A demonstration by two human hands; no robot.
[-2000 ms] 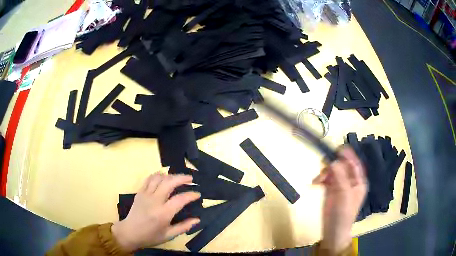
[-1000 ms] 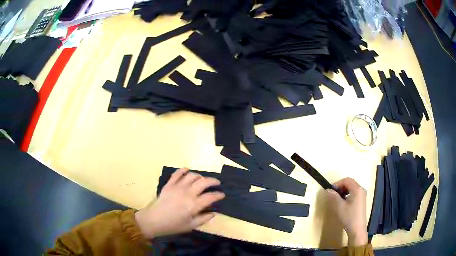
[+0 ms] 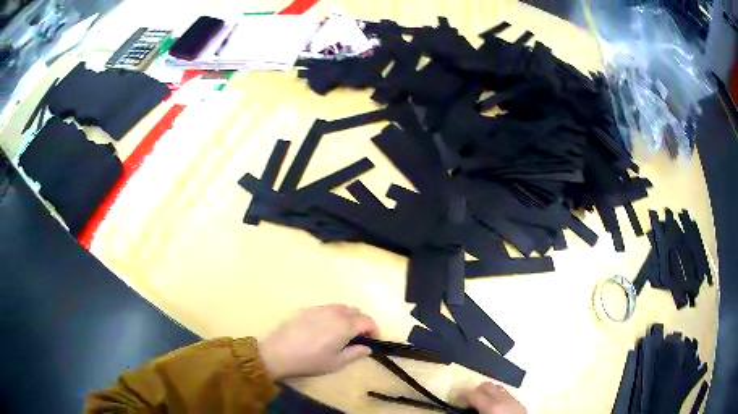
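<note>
A large heap of short black strips (image 3: pixel 518 129) lies across the middle of the pale worktable. My left hand (image 3: pixel 324 340) is at the near edge, its fingers closed on the ends of black strips (image 3: pixel 405 349). My right hand (image 3: pixel 494 399) is cut off by the bottom edge of the picture. One thin black strip (image 3: pixel 409 380) runs between my two hands, its right end at my right fingertips. Another dark strip lies below it, partly hidden by my right hand.
Two dark blocks of strips (image 3: pixel 71 174) lie left of the red tape (image 3: pixel 133 178). A calculator (image 3: pixel 139 48), phone (image 3: pixel 197 39) and papers (image 3: pixel 263 40) are at the back left. A pale ring (image 3: pixel 614 298), strip piles (image 3: pixel 665 372) and clear plastic bags (image 3: pixel 655 81) are on the right.
The view has shifted left, showing more of the left side. My hands have come closer together near the front edge. The strips under my left hand are now gathered and gripped at its fingers.
</note>
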